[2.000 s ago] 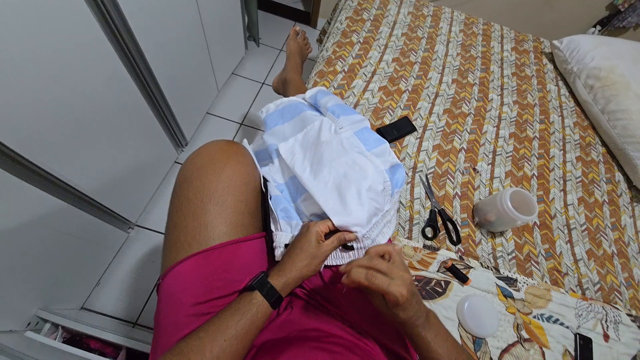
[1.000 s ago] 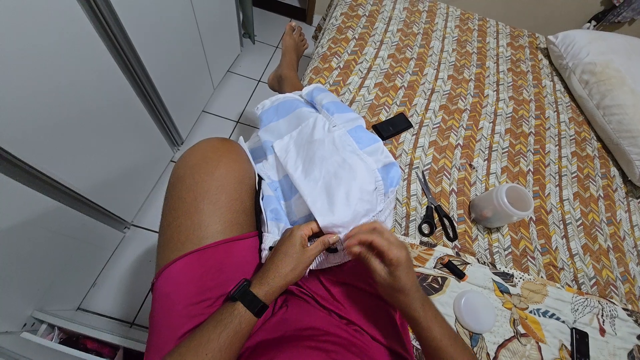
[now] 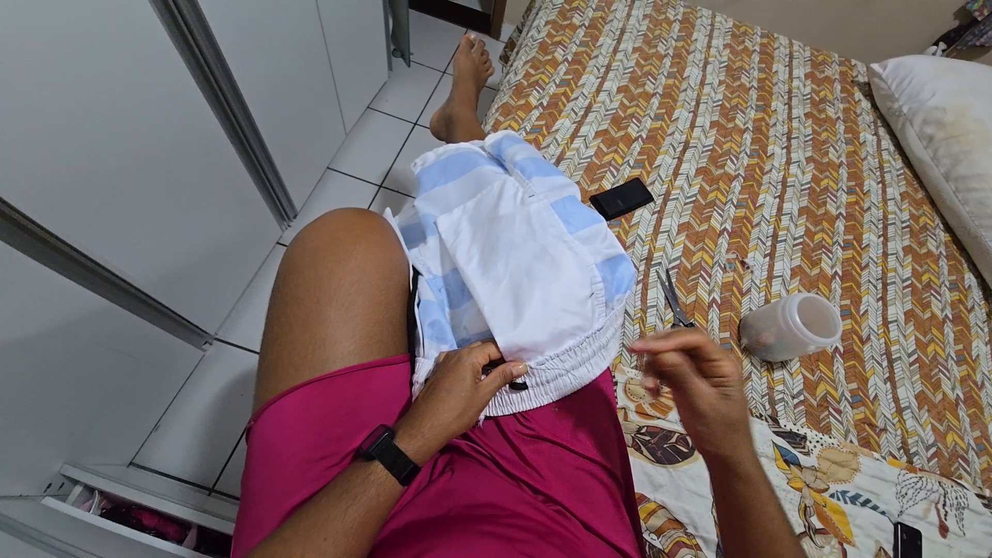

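Blue-and-white shorts (image 3: 527, 263), with a gathered elastic waistband and a white pocket lining outward, lie across my lap. My left hand (image 3: 469, 380) pinches the waistband near a small black piece (image 3: 518, 384). Raised to the right of the waistband, my right hand (image 3: 694, 376) has its thumb and forefinger together; whether a needle or thread is between them is too small to tell. Scissors (image 3: 673, 298) lie on the bed just beyond that hand, their handles mostly hidden behind it.
An open translucent plastic jar (image 3: 790, 325) lies tilted on the patterned bedspread (image 3: 744, 155). A black phone (image 3: 621, 199) rests beside the shorts, and another dark device (image 3: 907, 539) is at lower right. A pillow (image 3: 938, 132) is at far right. An open drawer (image 3: 116, 527) stands lower left.
My right hand has moved away from the waistband to the right and now covers part of the scissors. My left hand has stayed on the waistband.
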